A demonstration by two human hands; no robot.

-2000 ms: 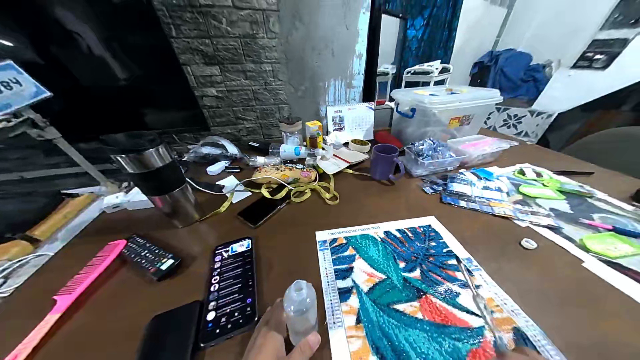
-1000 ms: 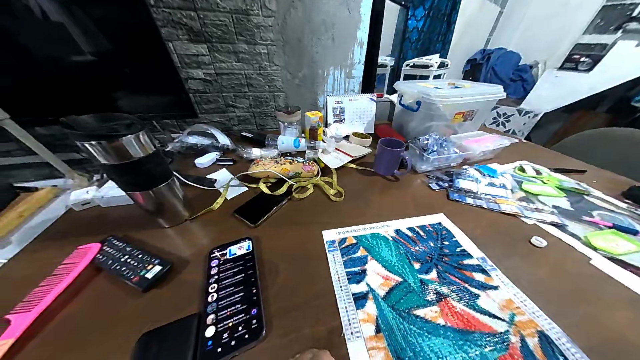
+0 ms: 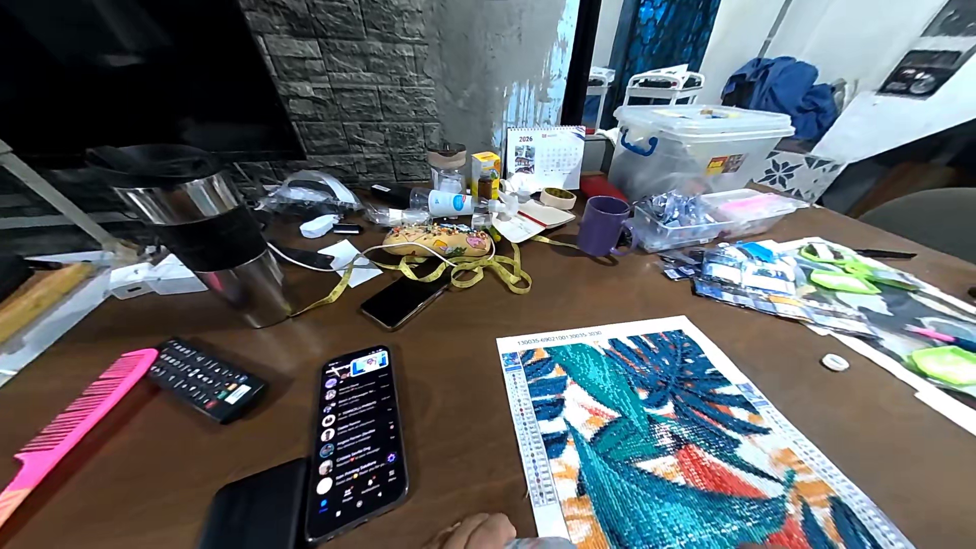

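Note:
My left hand [image 3: 474, 531] is cut off by the bottom edge of the head view, its fingers curled against the rounded edge of a clear plastic bottle [image 3: 540, 543], most of which is hidden below the frame. Just right of it lies a diamond painting canvas [image 3: 648, 442] with teal, navy, orange and red leaves and a printed symbol margin. My right hand cannot be made out. Left of my left hand lie a lit smartphone [image 3: 358, 442] and a black wallet-like item [image 3: 255, 507].
Left are a pink comb [image 3: 80, 419], a remote control [image 3: 206, 379] and a steel tumbler [image 3: 221, 236]. Behind are another phone [image 3: 404, 299], yellow measuring tape [image 3: 488, 273], purple mug [image 3: 602, 226] and lidded plastic box [image 3: 698, 149]. Bead packets [image 3: 762, 278] and green trays [image 3: 945, 364] lie right.
Two seconds ago my left hand held the clear bottle upright and my right hand held a slender metal tool over the canvas. Both hands have since dropped largely out of view.

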